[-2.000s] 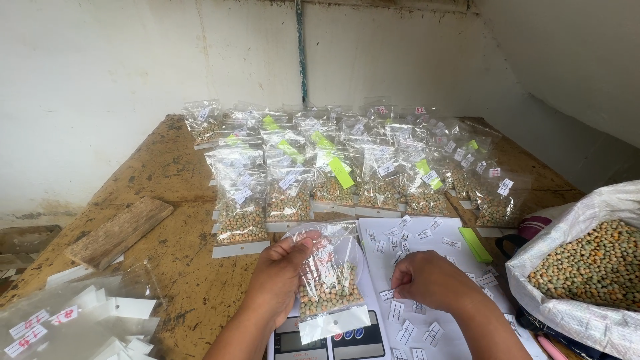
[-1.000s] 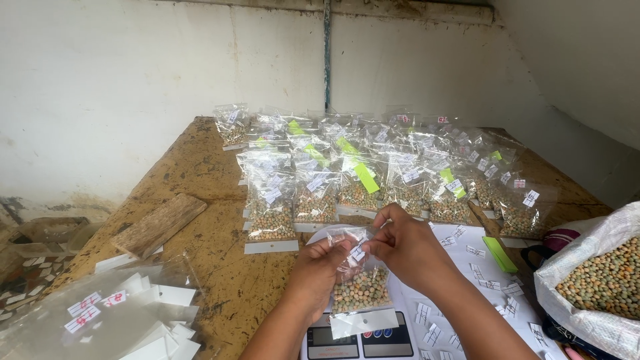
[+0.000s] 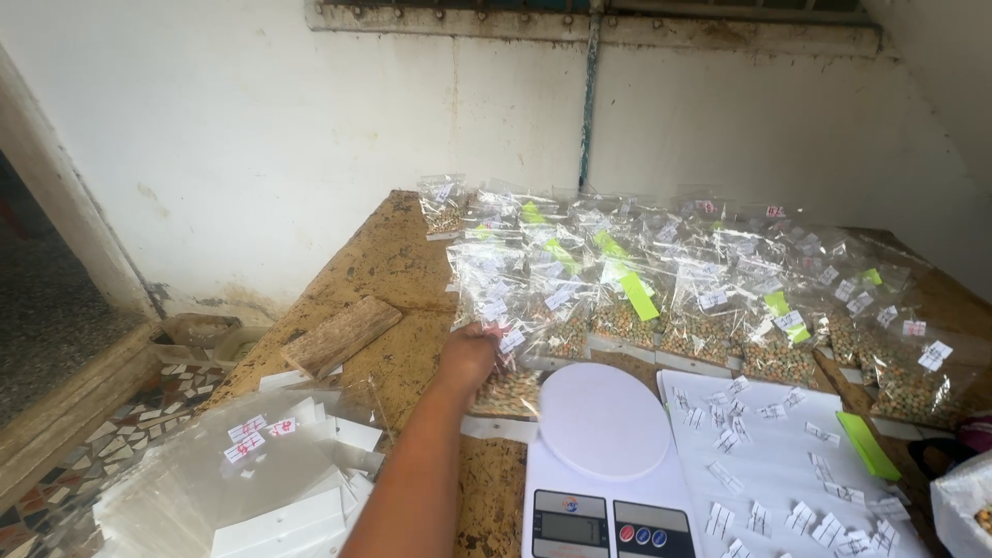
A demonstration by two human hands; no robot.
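My left hand grips the upper part of a clear plastic bag of dried peas, which bears a small written slip. This bag lies at the near left end of rows of similar filled bags, some with bright green strips. My right hand is out of view. Just right of the held bag stands a white digital kitchen scale with a bare round platform. White paper with many small written slips scattered on it lies beside the scale.
Empty clear bags with white card strips are piled at the near left. Behind them a wooden block rests on the worn wooden table. A green strip and a white sack are at right. Plastic tubs stand beyond the table's left edge.
The filled bag has moved from over the scale to the near left of the rows, held by my left hand. My right hand has let go of it and left view. The view has swung left.
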